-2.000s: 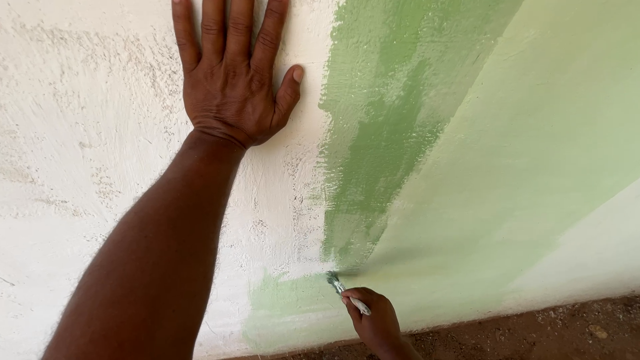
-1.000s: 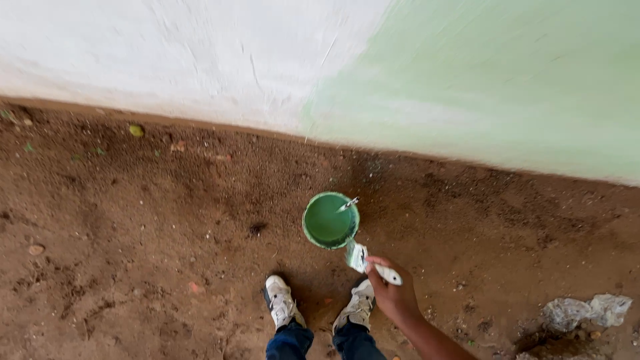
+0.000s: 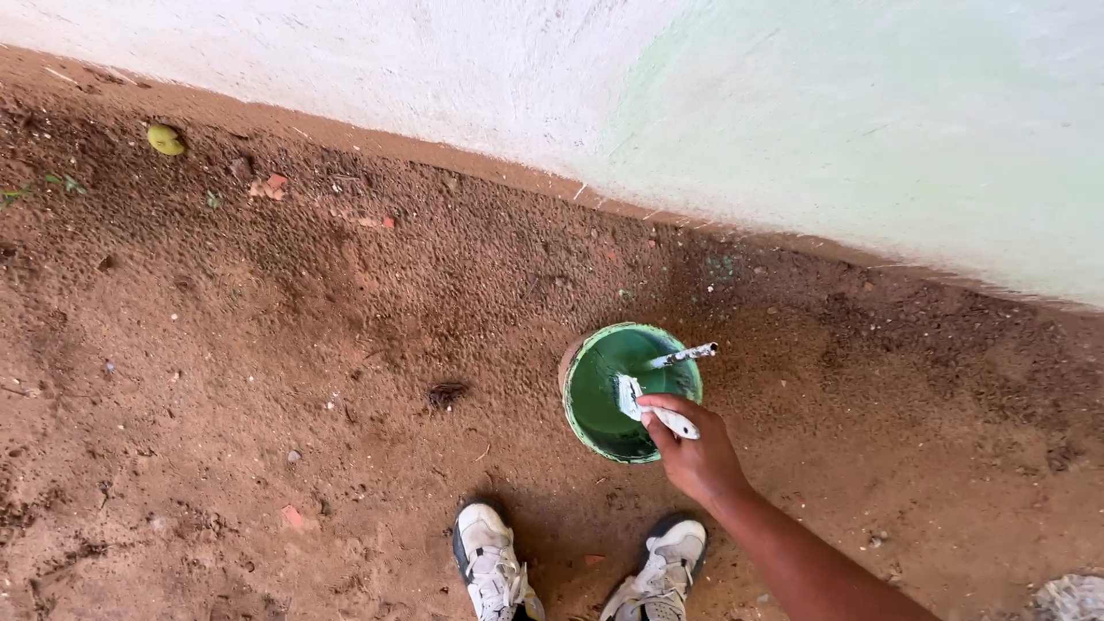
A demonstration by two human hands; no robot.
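My right hand (image 3: 694, 444) grips a paintbrush (image 3: 671, 421) by its pale, paint-marked handle. The brush's whitish head is over the bucket, with the bristle end at the green paint (image 3: 604, 379); how deep the bristles sit cannot be told. A paint-smeared stick or tube (image 3: 683, 355) leans in the same bucket, its upper end past the right rim. The round bucket (image 3: 576, 424) stands on the dirt, its rim coated in light green. My left hand is out of view. Above is a wall, white (image 3: 388, 69) on the left and pale green (image 3: 845, 129) on the right.
My two shoes (image 3: 493, 561) stand on the brown dirt (image 3: 259, 414) just below the bucket. A green fruit (image 3: 166, 140) lies near the wall's foot at upper left. Crumpled clear plastic (image 3: 1069, 598) is at the lower right corner. Small reddish fragments are scattered about.
The view has swung from the wall down to the ground. My right hand has gone from the wall to the bucket, and the brush has moved from beside the rim to over the paint.
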